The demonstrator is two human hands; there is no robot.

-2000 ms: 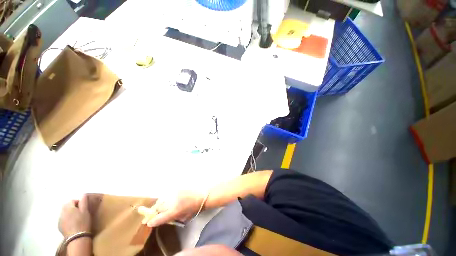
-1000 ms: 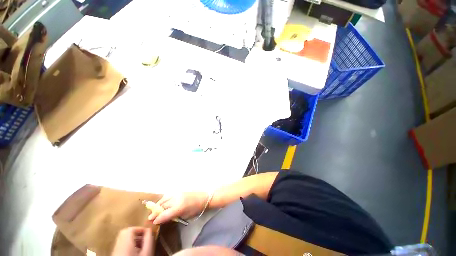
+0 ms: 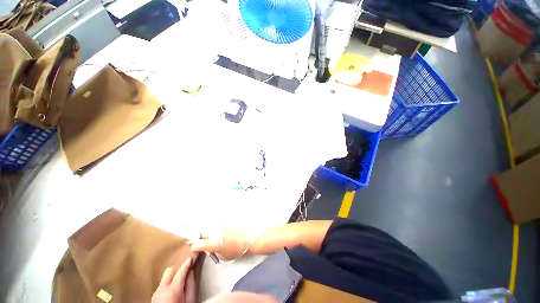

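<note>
A brown bag body (image 3: 133, 251) lies on the white table at the lower left, with a small pale-yellow label (image 3: 104, 295). My left hand (image 3: 175, 286), cut off by the bottom edge, grips the bag's right edge. My right hand (image 3: 222, 244) is at the same edge just above it, with fingertips touching the bag. It holds the pen-like tool, whose metallic end (image 3: 213, 257) shows below the palm. The tool's handle and tip are hidden or washed out by glare.
A second brown bag (image 3: 109, 121) lies at the upper left, near piled bags (image 3: 44, 89) over a blue crate (image 3: 26, 145). A black box (image 3: 235, 110) and small tools (image 3: 262, 161) lie on the table (image 3: 177, 160). Blue crates (image 3: 414, 103) stand right; a blue fan (image 3: 276, 21) is behind.
My left hand has moved from the bag's upper left corner to its right edge, beside my right hand. The bag has turned and its label now shows. The view has shifted slightly.
</note>
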